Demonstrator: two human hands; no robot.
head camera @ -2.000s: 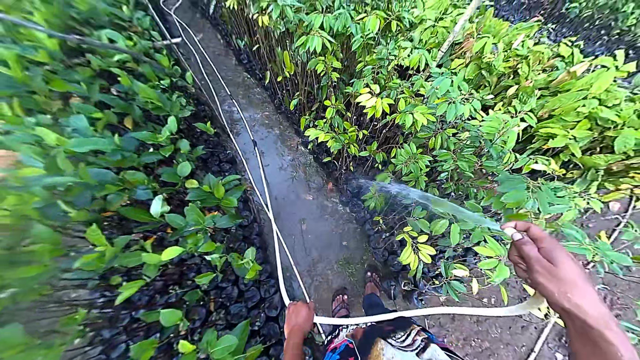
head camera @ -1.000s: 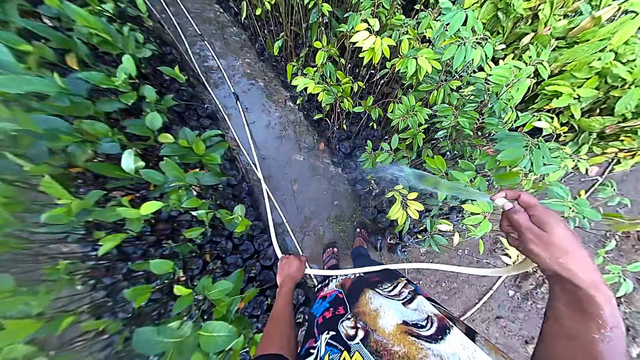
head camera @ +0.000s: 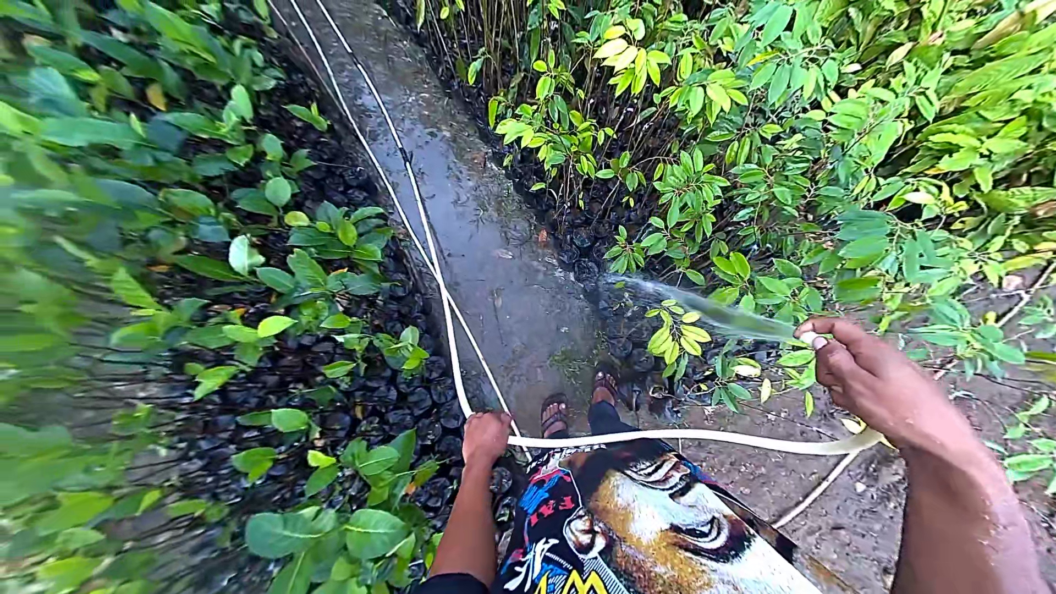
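Observation:
My left hand (head camera: 487,436) grips a cream-white water hose (head camera: 685,436) at the lower middle, in front of my sandaled feet. From there the hose curves across my body to my right hand (head camera: 862,375), which closes around its outlet end. The thumb and fingertips press at the hose mouth. A fan of water (head camera: 714,313) sprays leftward from it onto the bases of the potted saplings (head camera: 689,186) on the right. Past my left hand the hose runs up along the wet path, crossing another stretch of hose (head camera: 417,194).
Leafy seedlings (head camera: 313,256) in black bags line the left side of the wet path (head camera: 520,305). Dense saplings border its right side. Muddy ground (head camera: 874,495) lies at the lower right, with a thin pale hose or stick (head camera: 813,493) on it.
The view has shifted, with more of my printed shirt showing than two seconds ago. Both hands keep their hold on the hose, and the water still sprays leftward.

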